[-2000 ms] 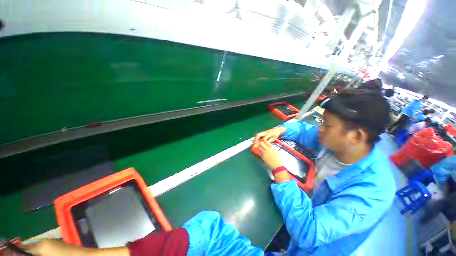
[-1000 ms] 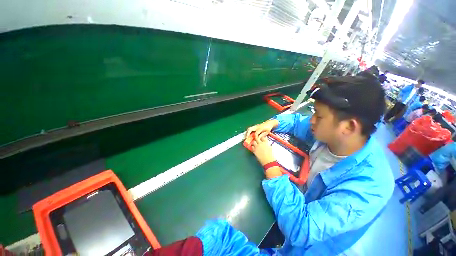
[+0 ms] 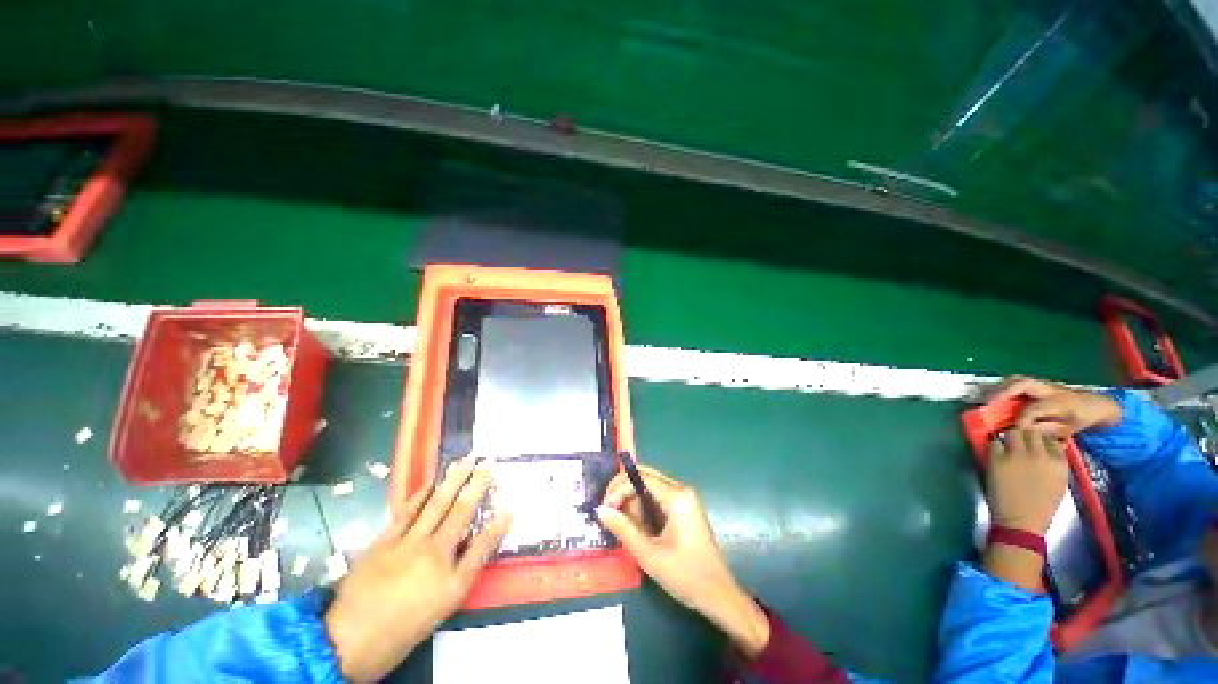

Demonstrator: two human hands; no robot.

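Observation:
The open tablet unit lies in a red-orange frame in front of me, its large silver-grey rectangle at the far end and pale electronics at the near end. My left hand lies flat over the frame's near left side, its fingertips at the electronics, holding nothing visible. My right hand is at the near right side of the tablet and holds dark thin tweezers. The tweezers' tip is hard to make out.
A red parts bin with cream-orange bits stands left; black leads with white ends lie below it. A white sheet is nearest. Other frames sit on the belt. A neighbour's hands work at right.
The view has swung left and down to the frame in front of me. Both my hands now show at the tablet; only my right arm or sleeve showed before.

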